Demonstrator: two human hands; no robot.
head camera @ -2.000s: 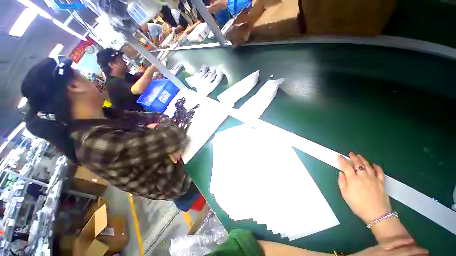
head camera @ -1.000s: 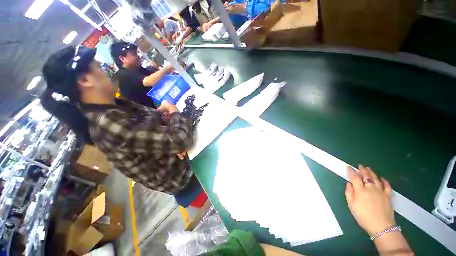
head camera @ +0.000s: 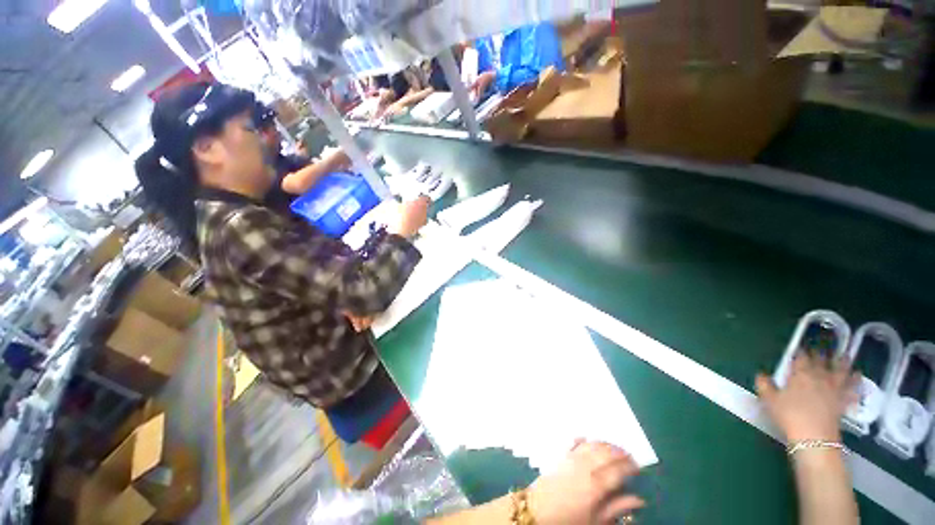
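A fanned stack of white wrapping sheets (head camera: 523, 369) lies in front of me on the green bench. My left hand (head camera: 595, 482) is open at the stack's near edge, fingers apart and slightly bent, touching or just over the sheets. Several white oblong products (head camera: 875, 374) with open loops and rounder solid ends stand in a row at the right, partly on the white divider strip. My right hand (head camera: 813, 398) is over the lower part of the leftmost product, fingers spread. Whether it grips the product is hidden.
Two wrapped packets (head camera: 475, 208) lie beyond the strip (head camera: 656, 361). A co-worker in a checked shirt (head camera: 292, 292) is at the left, near a blue bin (head camera: 336, 202) and dark accessories. Cartons (head camera: 707, 82) stand across the line; clear plastic (head camera: 395, 492) is at the bottom.
The product row has come into view at the right. My right hand has moved from the strip onto the leftmost product. My left hand has come to the stack's near edge. The co-worker's hand has moved forward.
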